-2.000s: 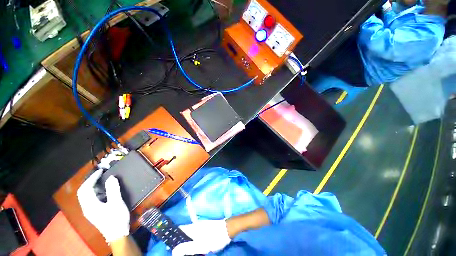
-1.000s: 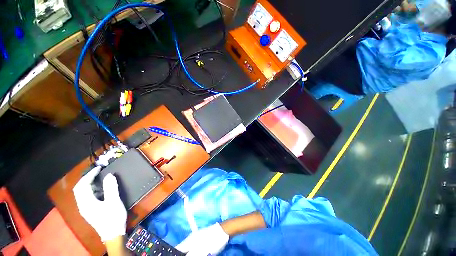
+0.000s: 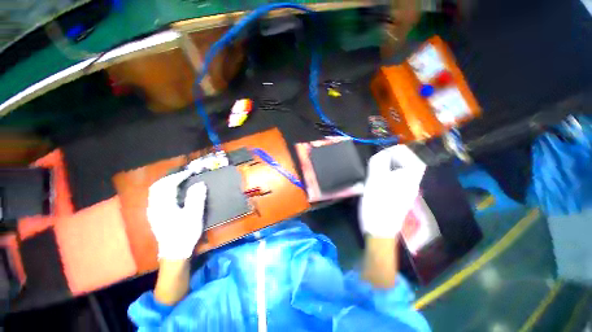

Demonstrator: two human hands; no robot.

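My gloved left hand [image 3: 175,214] grips the left side of a flat black set-top box [image 3: 227,194]. The box lies on the orange-brown fixture board [image 3: 152,178], against the whitish connector block [image 3: 217,159] at its far edge. A second black box [image 3: 336,165] lies on salmon foam right of the board. My gloved right hand [image 3: 393,188] is raised at that box's right side, over the bench edge. It is blurred; its fingertips and whether it touches the box cannot be told. A blue pen [image 3: 276,167] lies on the board's right side.
The blue cable [image 3: 201,97] arches behind the board towards the orange indicator box [image 3: 422,91]. Red, yellow and white plugs [image 3: 240,112] lie beyond the board. Foam [image 3: 97,246] and black boxes [image 3: 26,191] are at left. An open black bin [image 3: 454,227] stands below the bench at right.
My right hand has left the remote control, which is out of view, and moved up and right beside the second box. My left hand stays on the first box. The view has turned left.
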